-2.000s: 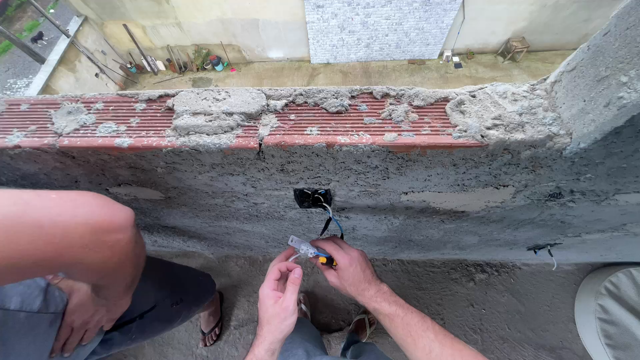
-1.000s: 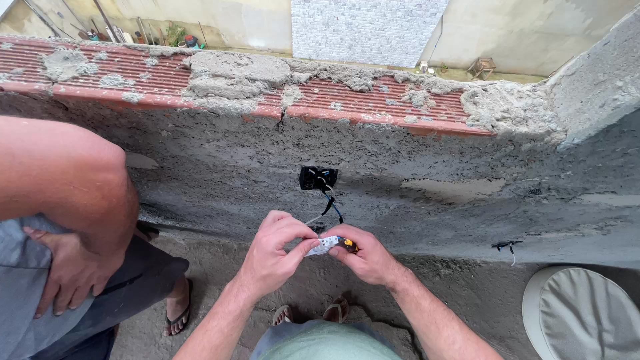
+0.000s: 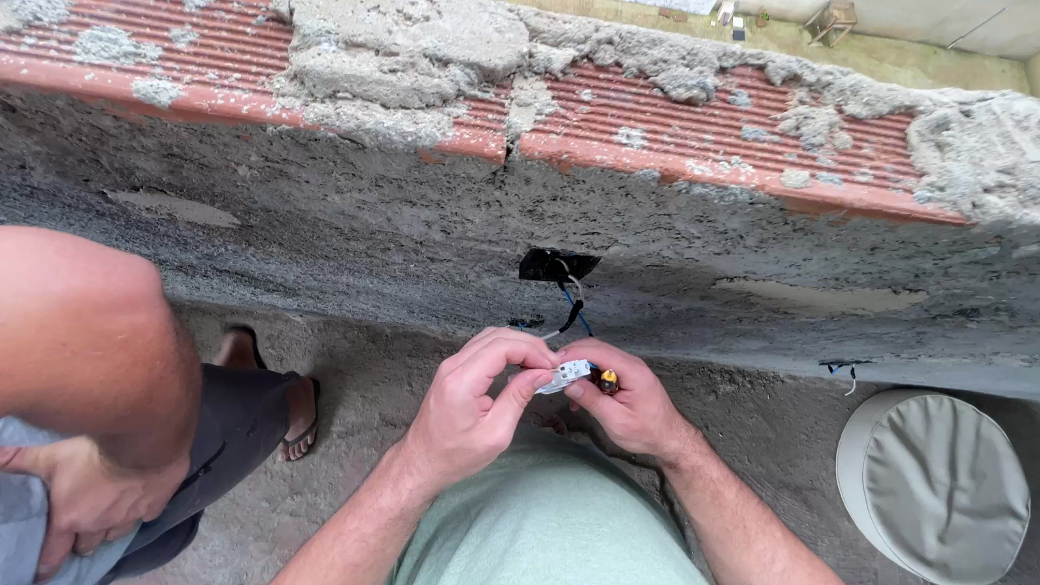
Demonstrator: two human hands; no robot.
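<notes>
My left hand (image 3: 487, 398) pinches a thin wire end against the left side of a small white electrical module (image 3: 569, 375). My right hand (image 3: 630, 398) grips the module's right side and also holds a screwdriver with a yellow and black handle (image 3: 609, 381), its shaft hidden. White and blue wires (image 3: 577, 313), with black tape on one, hang from a black electrical box (image 3: 556, 265) set in the rough cement wall and run down to my hands. Fingers cover part of the module, so where the wire tips sit is unclear.
A person (image 3: 81, 349) in flip-flops stands at the left, arms crossed low. A round cushioned stool (image 3: 946, 479) is at the right, below a second wall opening with wires (image 3: 845, 366). Ribbed red clay blocks (image 3: 731, 130) with mortar top the wall.
The view has moved closer to the wall. The module was held with a loose left hand at first; now my left fingers pinch at its left side. Both hands stay together below the box.
</notes>
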